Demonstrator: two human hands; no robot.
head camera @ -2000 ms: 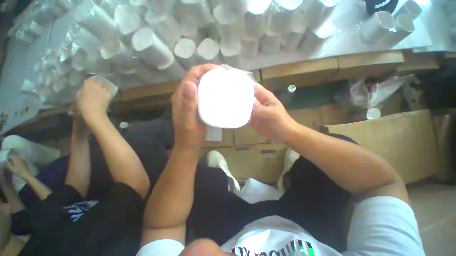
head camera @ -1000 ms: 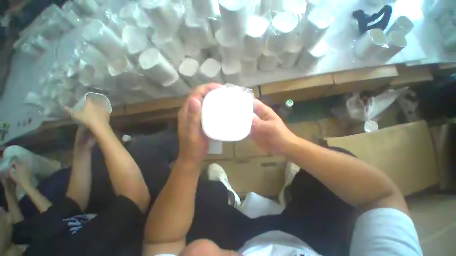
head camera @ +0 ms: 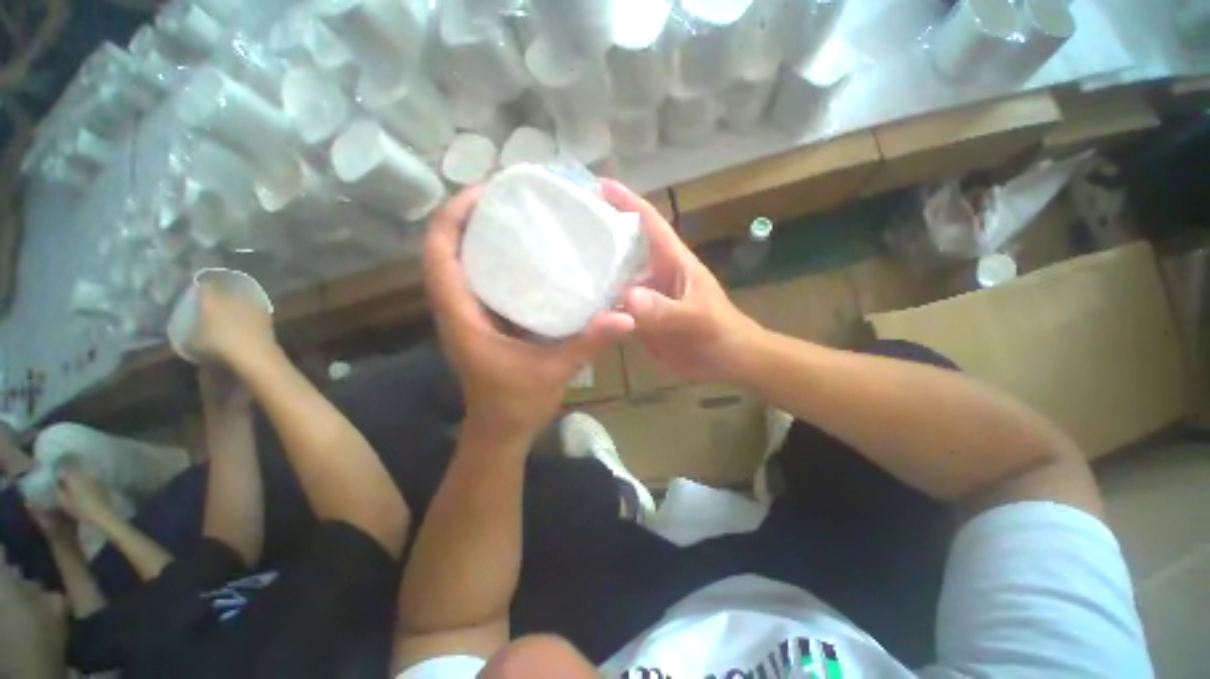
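Note:
A white rounded-square stack, likely cotton pads in a clear sleeve, is held up in front of me with its end face towards the camera. A crease or fold runs across the face, and shiny clear film shows at its upper right edge. My left hand is wrapped around its left side and underside. My right hand holds its right edge with thumb and fingers. The far side of the stack is hidden.
Many wrapped white packs crowd the white-covered table ahead. Brown cartons stand beneath and to the right, with a crumpled clear bag. A small bottle is beyond my right hand. Another person's arms are at left.
The stack has moved left and up and is tilted; its face now shows a crease where it looked plain white. My right fingers have shifted at its edge. The neighbour's hand and pack moved slightly.

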